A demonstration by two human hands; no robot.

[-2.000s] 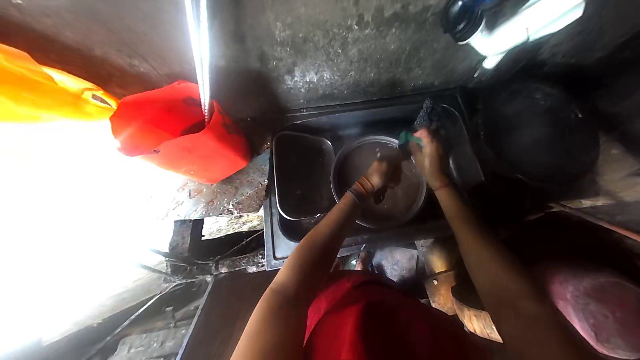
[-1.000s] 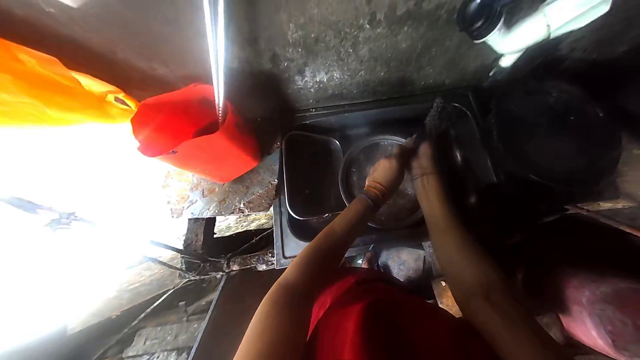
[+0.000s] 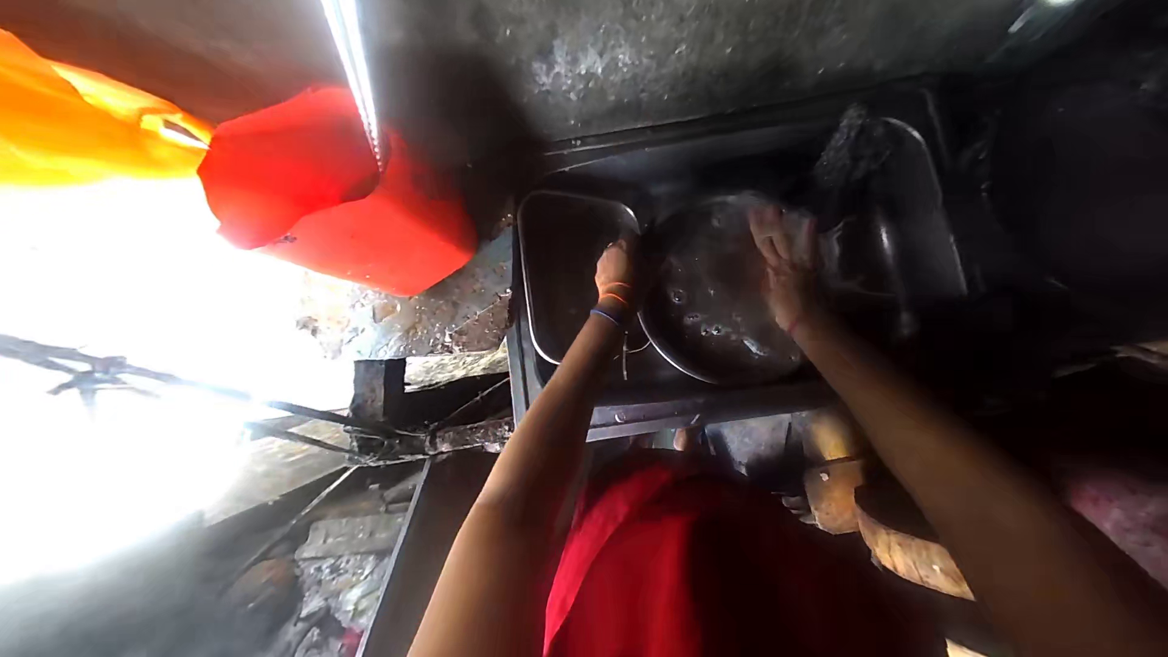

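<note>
A round metal basin [image 3: 721,324] with water and a few bubbles sits in a dark sink unit [image 3: 639,415]. My left hand [image 3: 617,265], with thin bands at the wrist, is at the gap between the basin's left rim and a rectangular metal basin [image 3: 570,219]; its fingers are curled, and what they hold is not clear. Over the right side of the round basin, my right hand [image 3: 783,255] has its fingers spread, with nothing seen in it. A dark, crumpled scrubbing mesh [image 3: 849,151] lies behind and right of it, near a curved metal rim [image 3: 926,173].
A cut red plastic container [image 3: 365,219] stands left of the sink, beside an orange-yellow plastic thing [image 3: 82,128]. A concrete wall [image 3: 639,55] rises behind. Cut wood logs [image 3: 912,552] lie below at the right, and a dark beam [image 3: 379,392] is at the left.
My hands were close together over the round basin; now they are apart, the left one at its left rim. The green thing seen near my right hand earliest is out of sight.
</note>
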